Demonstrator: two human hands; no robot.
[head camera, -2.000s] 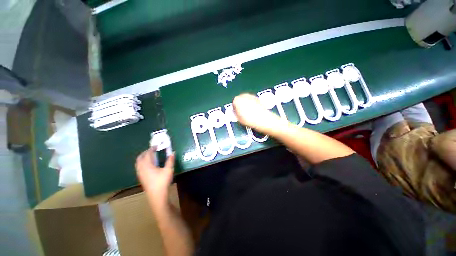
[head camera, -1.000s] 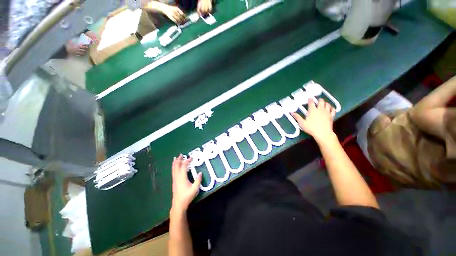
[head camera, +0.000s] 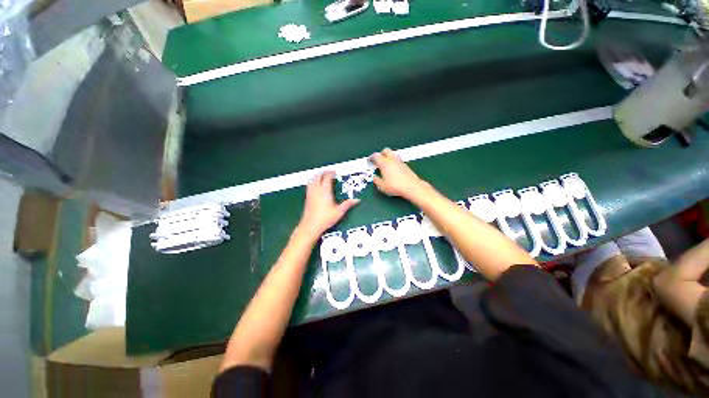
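Observation:
The row of white oval frames (head camera: 389, 264) lies side by side on the green bench in front of me, round disc ends away from me and loops towards me. My right forearm covers part of the row. A small heap of white inserts (head camera: 356, 184) lies beyond the row, near the white strip. My left hand (head camera: 320, 204) is at the heap's left side, fingers apart. My right hand (head camera: 395, 176) is at its right side, fingertips by the inserts; whether it pinches one cannot be told.
White frames (head camera: 190, 228) are stacked at the bench's left end. An open carton (head camera: 93, 373) is at lower left, beside translucent white bags (head camera: 106, 272). A pale cylinder (head camera: 661, 101) stands at right. Another person's arm and patterned clothing (head camera: 633, 291) show at lower right.
Both hands have moved from the two ends of the row to the insert heap beyond it. The camera view has shifted and turned.

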